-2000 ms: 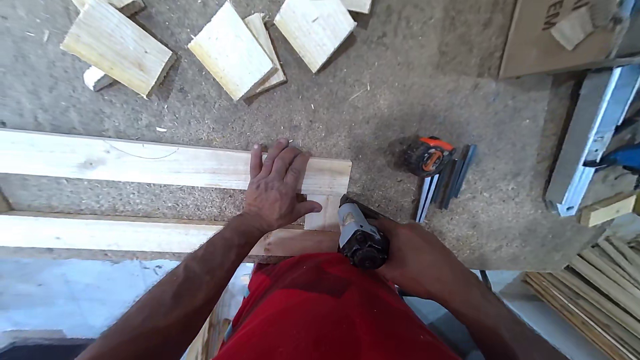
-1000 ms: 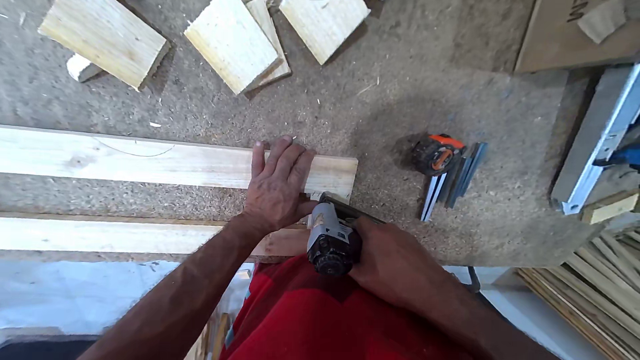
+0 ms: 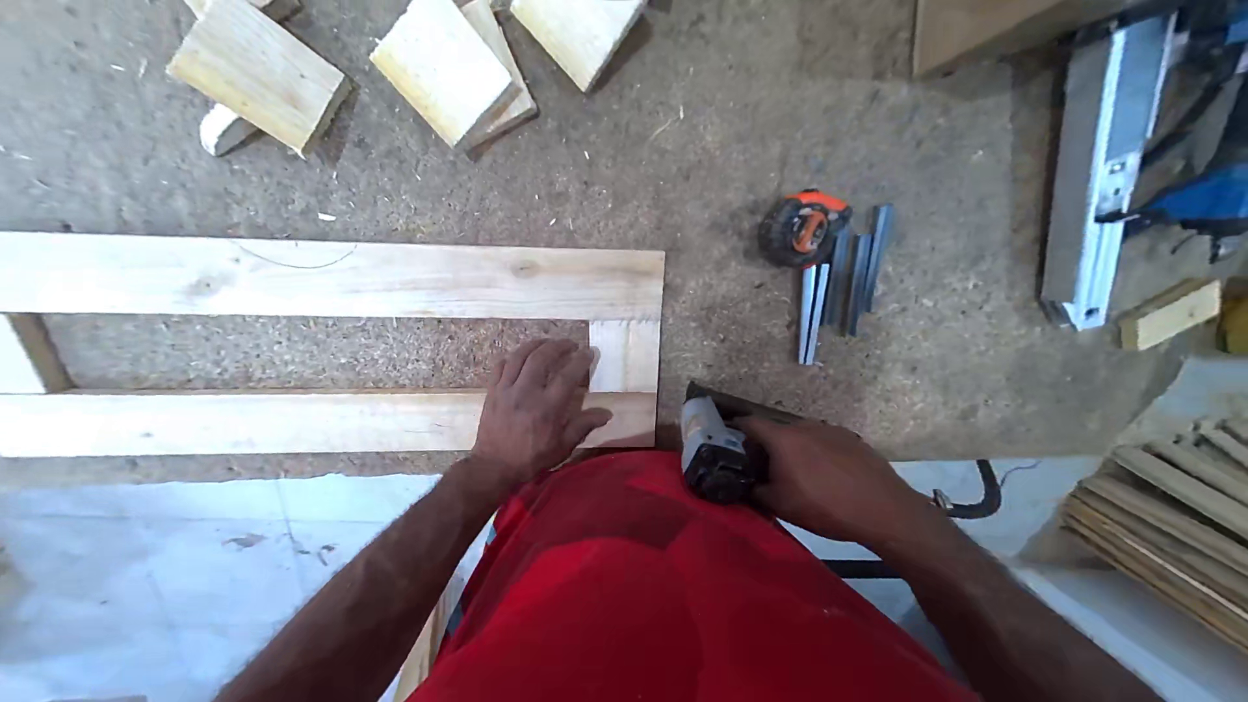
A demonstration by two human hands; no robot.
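Two long pale wooden boards lie parallel, the far board (image 3: 429,281) and the near board (image 3: 244,424), with a short wooden crosspiece (image 3: 624,356) between them at their right end. My left hand (image 3: 536,409) rests on the near board beside the crosspiece, its fingertips over the gap between the boards. My right hand (image 3: 819,468) is closed around a grey and black pneumatic stapler or nailer (image 3: 717,448), just right of the boards' end. Its nose points away from my body and touches no board that I can see.
An orange and black tape measure (image 3: 805,229) lies beside strips of staples or nails (image 3: 858,283). Wood offcuts (image 3: 444,68) lie at the far side. A metal tool frame (image 3: 1107,175) and a cardboard box (image 3: 994,34) stand at right, near stacked wooden slats (image 3: 1170,517).
My left hand has moved from the far board to the near board. My right hand has drawn the tool away from the boards' joint, to the right.
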